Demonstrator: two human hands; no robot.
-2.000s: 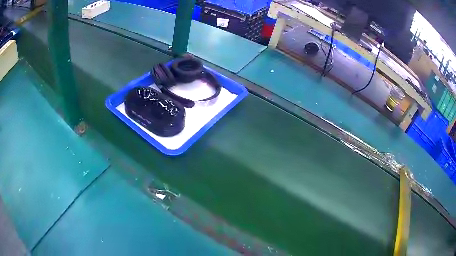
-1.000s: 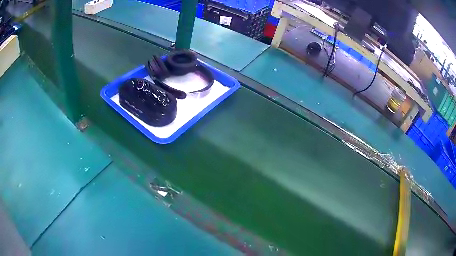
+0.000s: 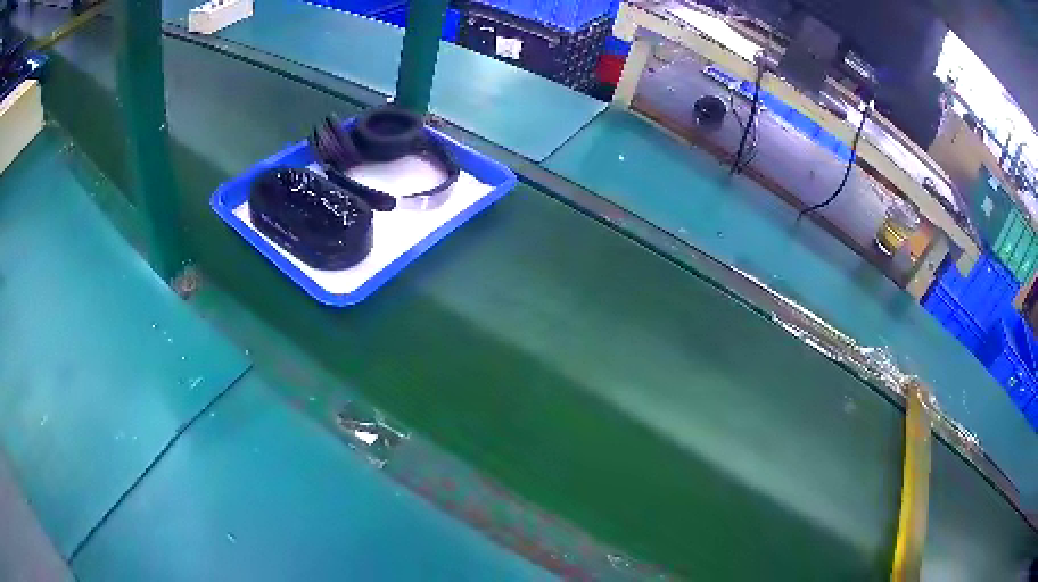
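Observation:
A blue tray (image 3: 427, 247) with a white liner (image 3: 393, 241) sits on the green conveyor belt (image 3: 546, 330), left of the picture's middle. Black over-ear headphones (image 3: 389, 133) lie in its far part, with the band curving to the right. A black rounded oblong case (image 3: 310, 219) with bright reflections on top lies beside them in the near left part of the tray. Neither my left hand nor my right hand is in view.
Green posts (image 3: 146, 148) stand at both belt edges. Teal worktops (image 3: 148, 455) flank the belt. A yellow strip (image 3: 913, 489) crosses the belt at the right. Frayed clear tape (image 3: 888, 366) lies along the far edge. A bench and blue crates (image 3: 968, 298) stand beyond.
The tray with the headphones and case has moved along the belt, away toward the upper left. The headphones and case keep their places in it. No hand appears in any frame.

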